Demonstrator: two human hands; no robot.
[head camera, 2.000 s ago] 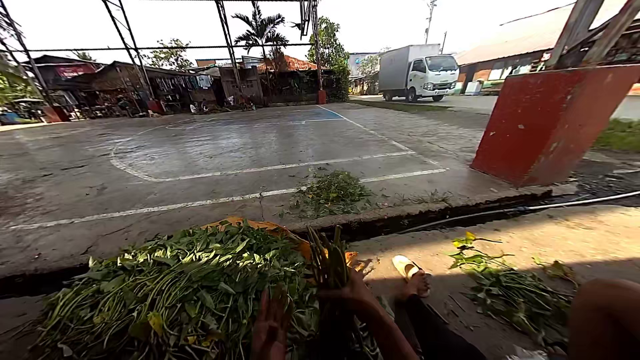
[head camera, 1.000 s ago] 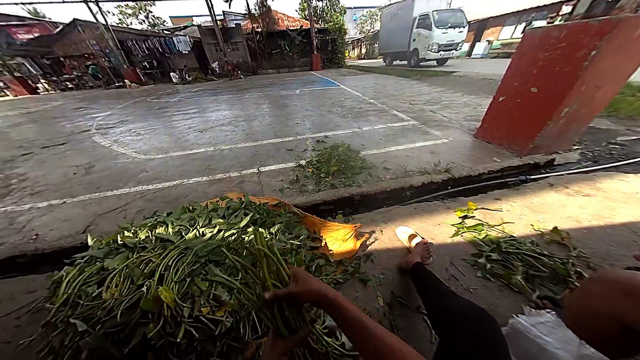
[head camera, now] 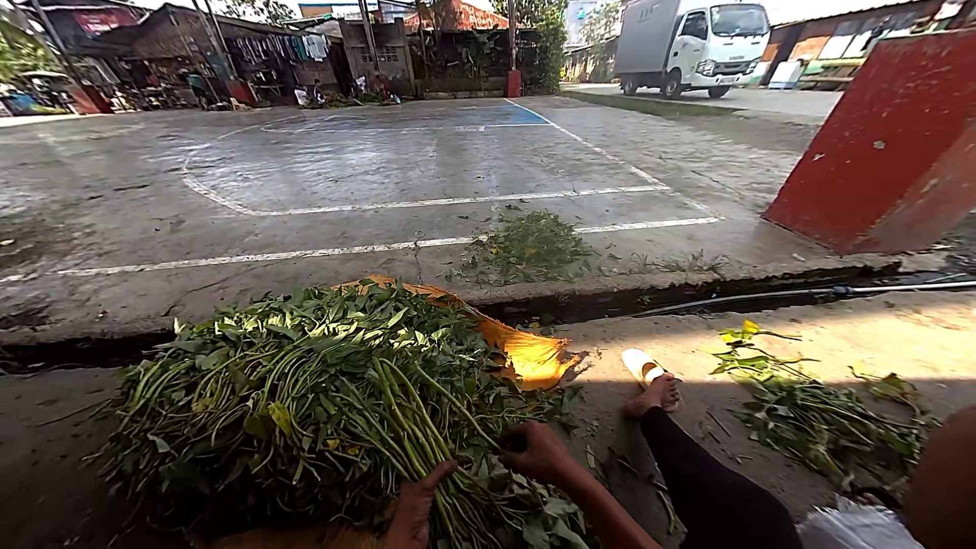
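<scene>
A bundle of long green leafy stems (head camera: pixel 412 427) stands upright in my left hand (head camera: pixel 415 503), its thumb across the stalks. Just to the right, my right hand (head camera: pixel 534 451) pinches the end of one stem that slants up to the left. Behind and left of both hands lies a large heap of leafy green stems (head camera: pixel 267 389), with a few yellow leaves in it. An orange woven cloth or sack (head camera: pixel 526 351) shows from under the heap's far right edge. The lower part of the bundle is partly hidden by my left hand.
A foot in a pale sandal (head camera: pixel 644 370) rests right of the heap. Loose stems (head camera: pixel 823 419) lie farther right, near a white sack (head camera: pixel 846 526). A gutter with a pipe (head camera: pixel 732 301) runs ahead. Beyond are a leaf pile (head camera: pixel 530 248), a red post (head camera: pixel 877 145) and a truck (head camera: pixel 694 46).
My right hand has moved off the bundle and now pinches a single stem beside it. My left hand, low and mostly hidden a second ago, now shows around the bundle.
</scene>
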